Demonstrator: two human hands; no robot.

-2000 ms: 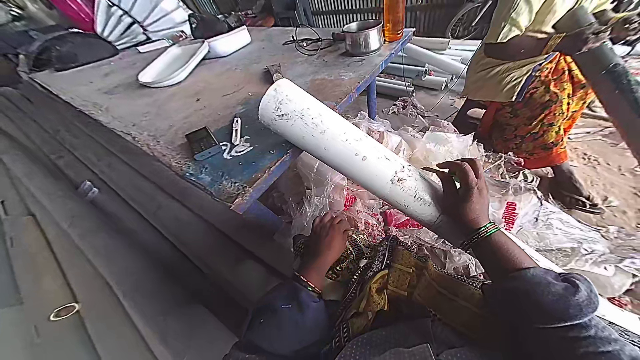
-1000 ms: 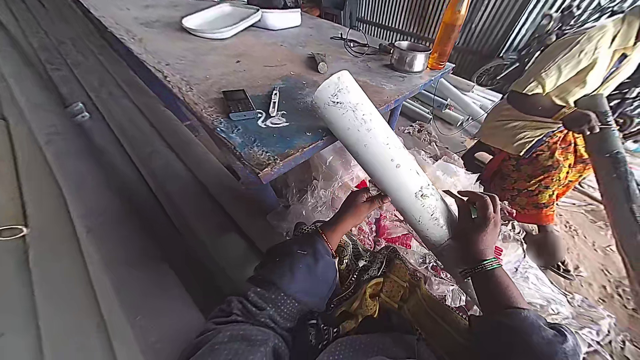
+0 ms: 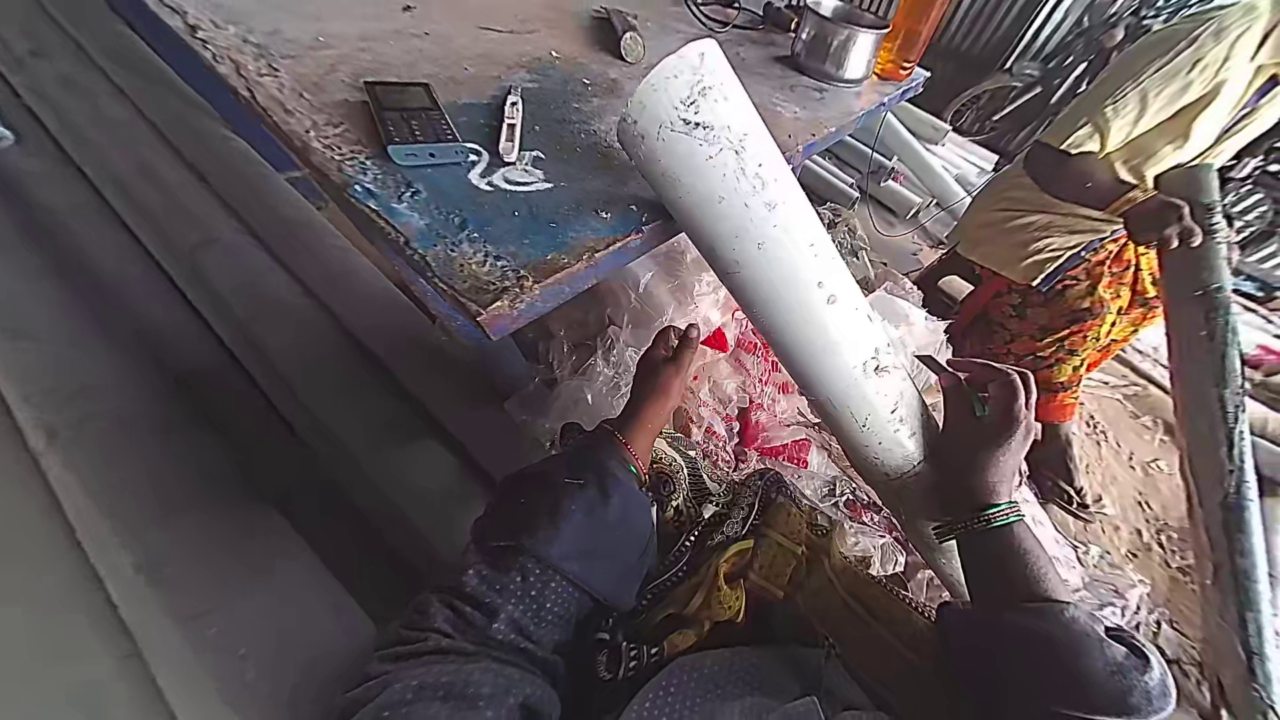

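Note:
A scuffed white plastic pipe [image 3: 770, 250] slants from beside the table corner down toward my lap; its lower end is partly hidden. My right hand [image 3: 985, 430] is against the pipe's right side, a small, thin, dark piece [image 3: 940, 372] pinched between thumb and fingers; its kind is unclear. Left of the pipe, my left hand [image 3: 662, 378] is raised with a visible gap to it, thumb up; whether it holds anything small does not show. Clear plastic bags with red print [image 3: 770, 400] lie beneath the pipe.
On the worn blue table [image 3: 590, 215] are a keypad phone [image 3: 415, 122], a small white tool [image 3: 511, 125], a short rod [image 3: 625, 35], a metal pot [image 3: 838, 42] and an orange bottle [image 3: 912, 38]. At right, a co-worker [image 3: 1060, 220] grips a greyish pipe [image 3: 1205, 400]. More pipes [image 3: 910, 160] lie behind.
My left hand has risen from low near my lap, touched the pipe one second ago, and is now apart from it. The pipe stands at a steeper angle in view than two seconds ago.

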